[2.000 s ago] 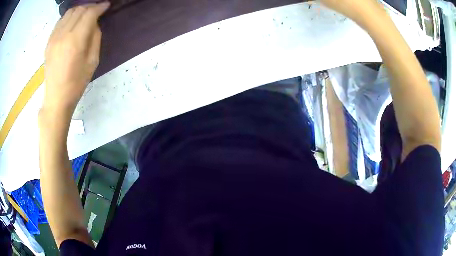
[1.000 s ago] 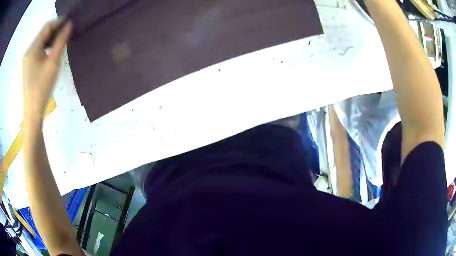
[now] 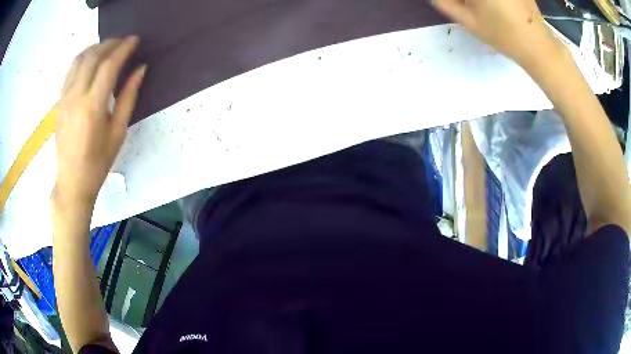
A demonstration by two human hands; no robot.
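Note:
A dark brown-plum fabric panel (image 3: 263, 41) lies flat across the top of the view, its far side cut off by the picture's edge. My left hand (image 3: 100, 97) is at the panel's left edge with fingers apart, the fingertips over the cloth. My right hand (image 3: 495, 21) is at the panel's right end, cut off at the top of the picture; whether its fingers hold the cloth cannot be told. A yellow-orange template strip (image 3: 28, 155) lies at the far left, partly behind my left hand.
The white speckled table cover (image 3: 297, 104) lies under the panel. Blue crates (image 3: 38, 273) and a dark frame on a green floor (image 3: 142, 266) are below left. White and brown materials (image 3: 474, 193) hang below right.
Since one second ago the panel sits further up in view. My left hand has come over its left edge with fingers spread. My right hand has come into view at its right end.

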